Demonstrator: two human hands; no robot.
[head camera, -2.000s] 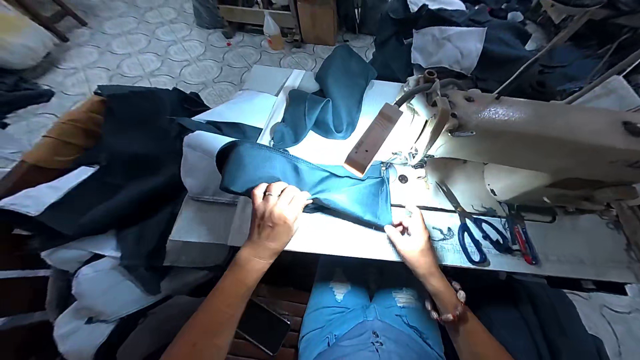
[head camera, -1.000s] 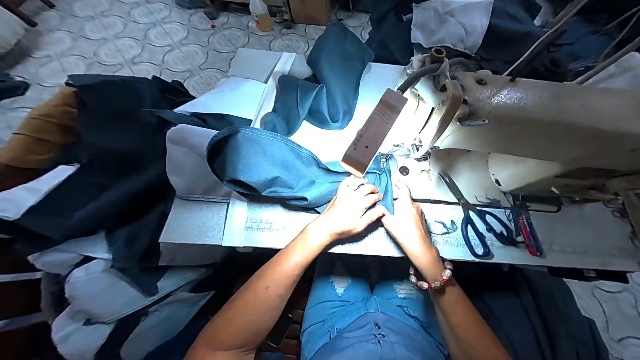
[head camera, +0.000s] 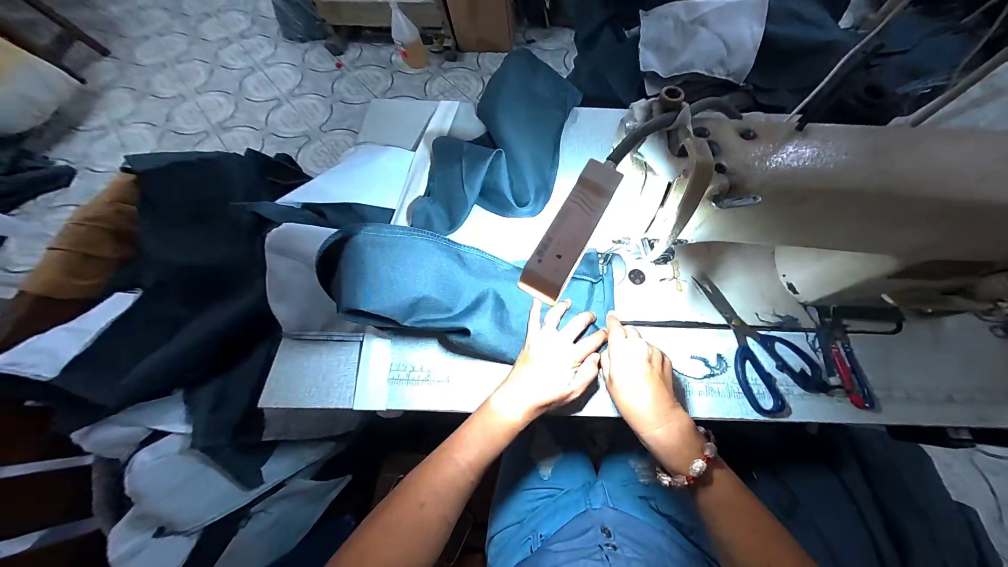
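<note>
A blue-teal fabric piece lies on the sewing table, curled over at its left end, its right edge beside the presser foot of the sewing machine. My left hand rests on its lower right part with fingers spread. Beside it, almost touching, my right hand has its fingertips at the fabric's lower right corner; whether they pinch it is hidden. A lamp on a flexible neck hangs over the fabric. Another teal piece lies folded farther back.
Blue-handled scissors and a red and blue tool lie right of my hands, near some loose thread. Dark and white cloth is heaped left of the table. A bottle stands on the tiled floor.
My left hand has moved right from the middle of the fabric's lower edge to near its right end, close to my right hand. The fabric's left part has bunched and curled more.
</note>
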